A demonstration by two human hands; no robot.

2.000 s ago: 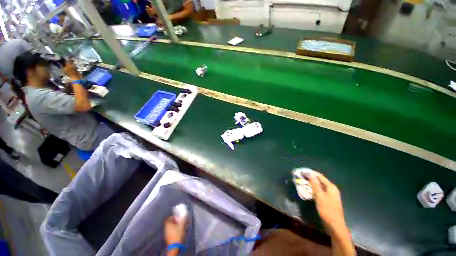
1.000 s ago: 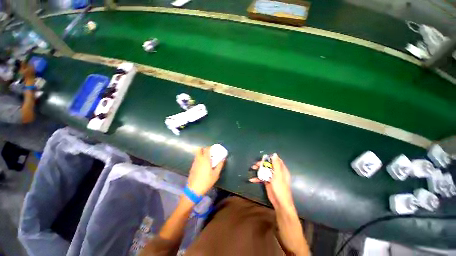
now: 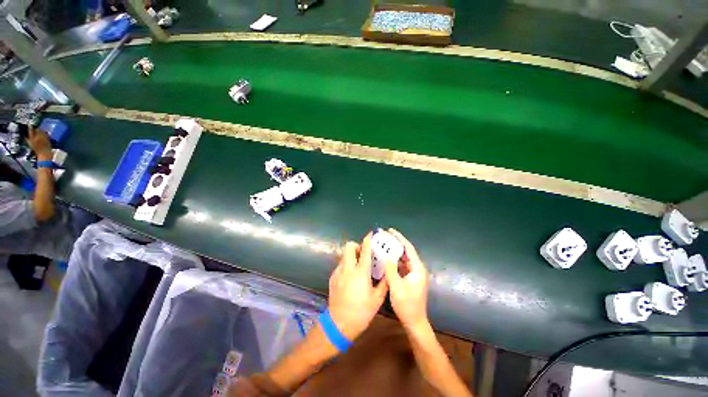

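A white adapter piece [image 3: 386, 246] with dark socket holes on its upper face is held between both hands above the bench's near edge. My left hand [image 3: 355, 288] grips it from the left and wears a blue wrist band. My right hand [image 3: 407, 281] grips it from the right. The cover is against the part below it; whether they are fully closed is hidden by the fingers. Several white inner assemblies [image 3: 281, 194] lie together on the bench, ahead and to the left.
Closed adapters [image 3: 563, 248] stand at the right, near a black cable [image 3: 574, 343]. A white fixture strip [image 3: 169, 172] and blue tray [image 3: 133, 172] lie left. Lined bins [image 3: 186, 295] stand at the near left. Parts ride the green belt [image 3: 373, 105]. Another worker's arm [image 3: 43, 174] is far left.
My hands have come together, bringing the white cover onto the inner assembly that my right hand held. The camera view has shifted slightly.
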